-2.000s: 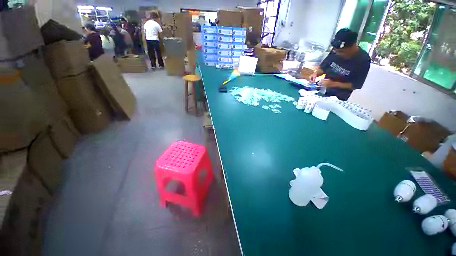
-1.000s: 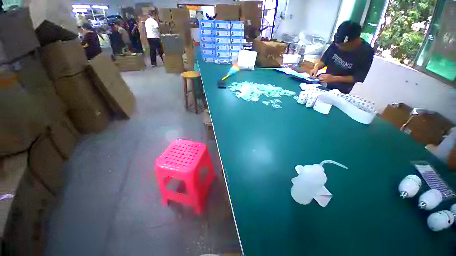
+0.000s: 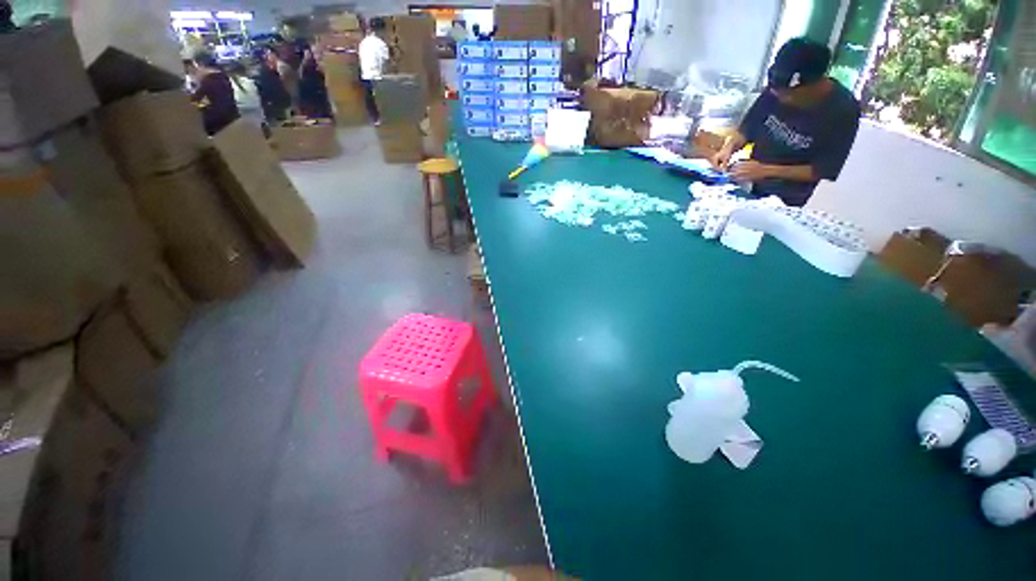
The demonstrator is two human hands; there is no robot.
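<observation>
Neither of my hands is in view. A translucent white squeeze bottle [image 3: 707, 415] with a thin bent spout lies on the dark green table [image 3: 636, 329] nearest in front of me. A small pale folded piece [image 3: 741, 444] touches its lower right side. Several white light bulb cameras [image 3: 943, 421] with metal screw bases lie at the right edge, some cut off by the picture's rim. A label sheet [image 3: 995, 406] with rows of small purple marks lies just behind them.
Pale green plastic pieces [image 3: 596, 204], a yellow-handled brush [image 3: 521, 175] and a curved white strip [image 3: 812, 236] lie farther up the table. A person [image 3: 801, 125] works at its far right. Blue-and-white boxes [image 3: 509, 91] stand behind. A pink stool [image 3: 423, 365] stands left; cartons [image 3: 176, 187] line the far left.
The view has shifted slightly, so the cameras and bottle sit a little farther right. A brown edge has entered at the bottom centre. The standing person in white far back is now partly hidden behind cartons.
</observation>
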